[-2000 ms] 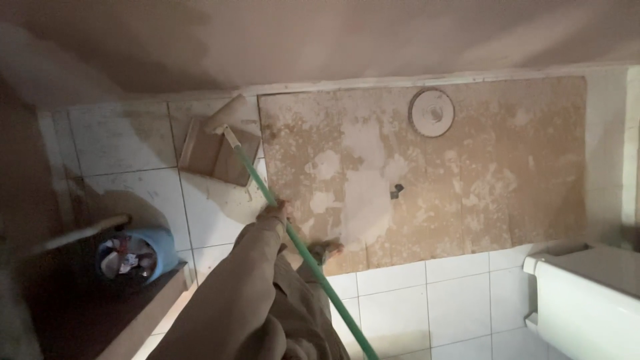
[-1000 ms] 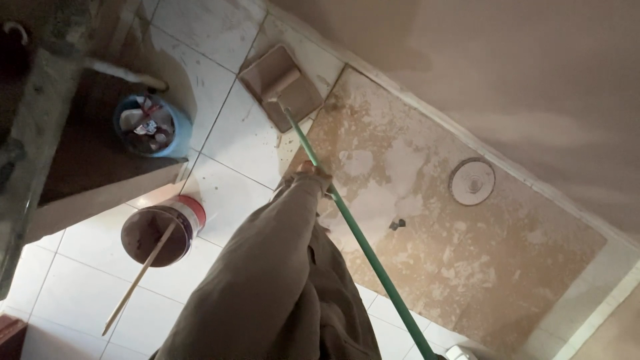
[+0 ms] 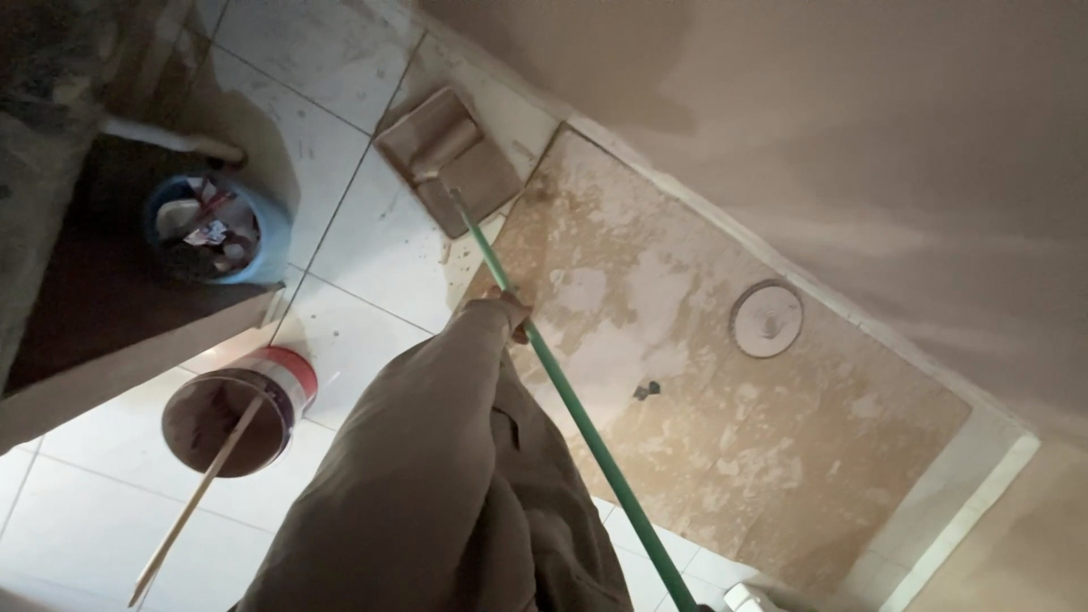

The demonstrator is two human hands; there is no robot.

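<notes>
My left hand [image 3: 510, 314], in a loose brown sleeve, is closed around a green pole [image 3: 586, 425] at the middle of the view. The pole runs from the lower edge up to a paint roller [image 3: 446, 151], which rests in a brownish paint tray [image 3: 497, 177] on the white tiles. At the pole's lower end, a dark sliver at the frame edge may be part of my right hand [image 3: 704, 608]; its grip is hidden. A paint bucket [image 3: 293, 378] with a wooden stick [image 3: 200, 497] leaning out of it is at the lower left.
A blue bin [image 3: 274, 234] holding rubbish stands beside a dark ledge [image 3: 127, 348] on the left. Paint-stained brown sheeting [image 3: 816, 425] covers the floor along the wall; a round lid [image 3: 767, 320] and a small dark object [image 3: 647, 391] lie on it.
The view has turned strongly and shifted left, bringing the paint bucket into sight. My left hand has stayed on the green pole, and the roller has moved from the tray's edge farther into the tray.
</notes>
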